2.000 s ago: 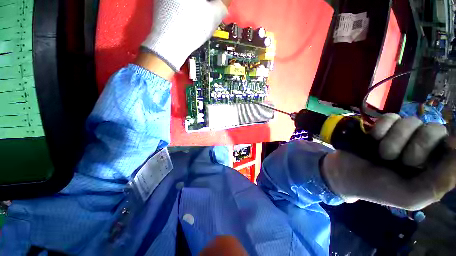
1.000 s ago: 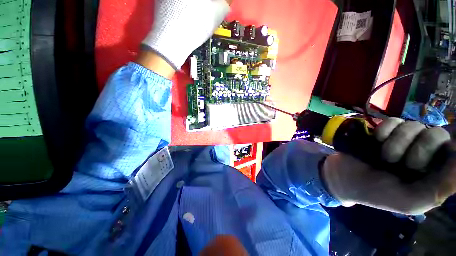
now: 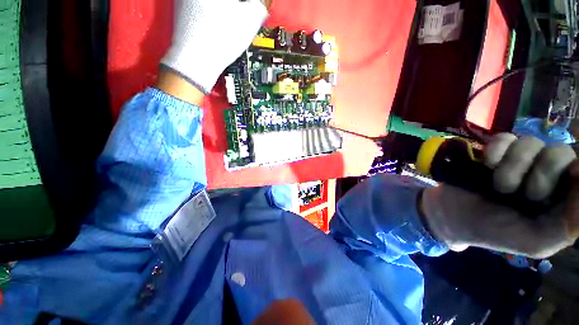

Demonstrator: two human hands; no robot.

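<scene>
The green circuit board (image 3: pixel 279 95) lies on the red mat (image 3: pixel 362 70), its face with yellow and black parts up. The grey ribbed heatsink (image 3: pixel 295 145) runs along its edge nearest me. My gloved right hand (image 3: pixel 517 184) grips the black electric screwdriver (image 3: pixel 460 159) with the yellow ring, at the right. Its thin bit points left toward the heatsink's right end; whether the tip touches cannot be told. My gloved left hand (image 3: pixel 216 38) is over the board's far left corner. Its fingertips are at the top edge of the picture, and what they hold is hidden.
A black tray with a white label (image 3: pixel 440 24) and red lining stands at the right. The screwdriver's cord (image 3: pixel 501 77) curves over it. At the far left is a black-rimmed tray (image 3: pixel 54 114) with pale green rows. Red-framed parts (image 3: pixel 312 202) show below the mat.
The board, mat and left hand appear shifted slightly left in the view. The screwdriver's body and my right hand sit a little farther right and higher, still gripping.
</scene>
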